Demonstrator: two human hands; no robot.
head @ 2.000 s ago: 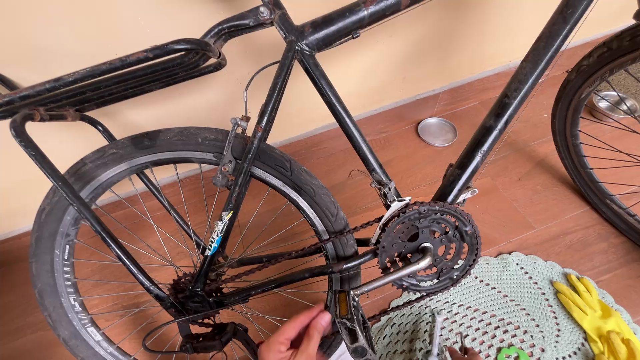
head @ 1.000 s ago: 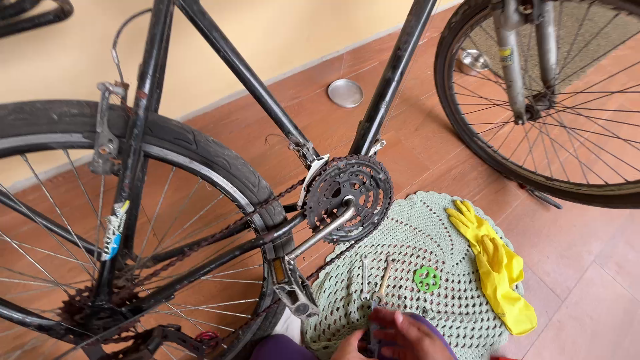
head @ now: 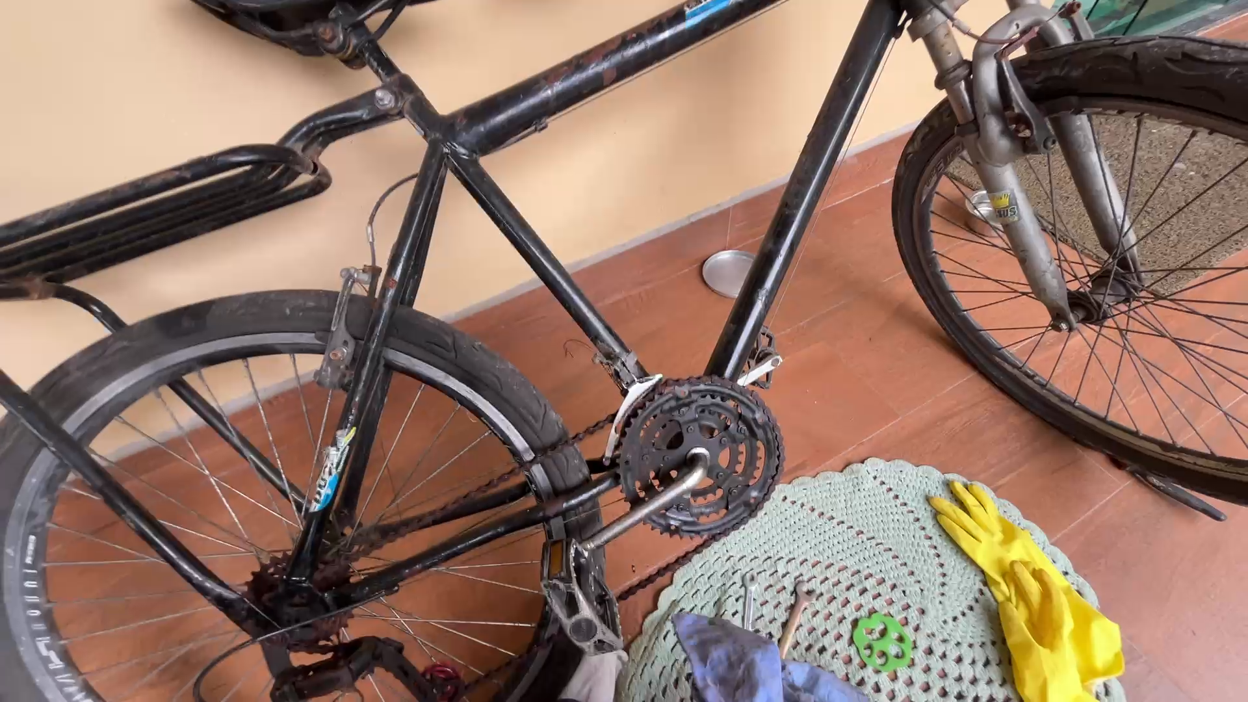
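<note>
Neither of my hands shows in the view now. A black bicycle frame [head: 795, 210] stands against the wall, its rusty chainring [head: 700, 456] at the centre. A silver crank arm [head: 648, 507] runs down to a pedal [head: 582, 600]. The chain [head: 673, 565] reaches back to the rear sprockets [head: 302, 595]. On a pale green crocheted mat [head: 829, 526] lie yellow rubber gloves [head: 1043, 595], a green plastic disc with holes [head: 883, 642], a wrench [head: 750, 600] and another slim tool [head: 796, 619]. A blue-purple cloth [head: 731, 663] is at the bottom edge, partly over the mat.
The rear wheel [head: 487, 375] is at the left, the front wheel [head: 985, 390] at the right. A round metal lid or dish [head: 727, 273] lies on the tiled floor by the wall. A rear rack [head: 156, 210] juts out at upper left.
My hands, seen at the bottom edge one second ago, are out of view. The blue-purple cloth now shows over the mat's lower edge. The view has shifted.
</note>
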